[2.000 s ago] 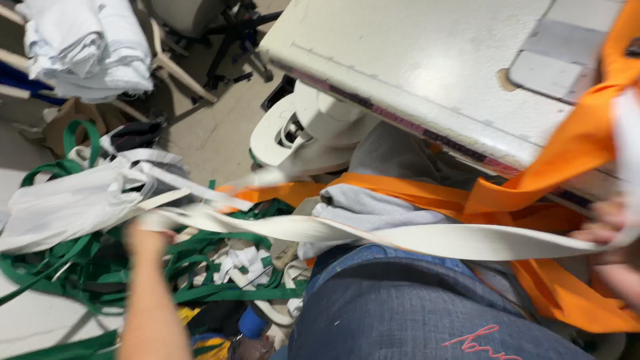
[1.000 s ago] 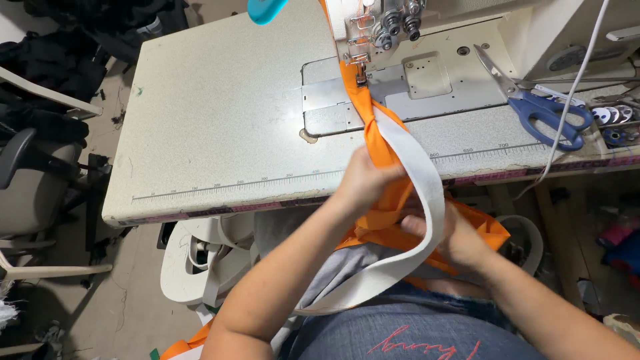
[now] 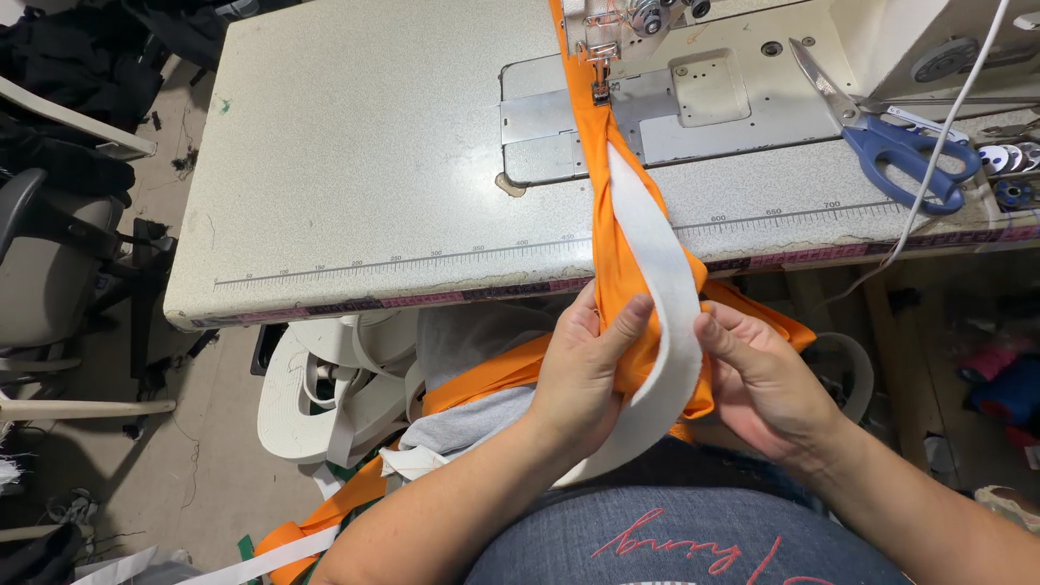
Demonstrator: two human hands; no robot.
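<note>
My left hand grips the left side of an orange fabric strip in front of the table edge, thumb on top. At the strip's right edge, my right hand pinches the orange fabric between thumb and fingers. A wide white elastic band lies within the folds of the orange strip, narrows out of sight near the presser foot and curves down between my hands toward my lap. The orange strip runs up under the needle area of the sewing machine.
Blue-handled scissors lie on the sewing table, at the right beside bobbins and a hanging white cord. Below the table's front edge are rolls of white elastic and grey fabric. A chair stands at left.
Two seconds ago my hands were apart, with the white band stretched between them and a hand over the green straps. Now both are close together on the orange fabric; the view has swung to the machine.
</note>
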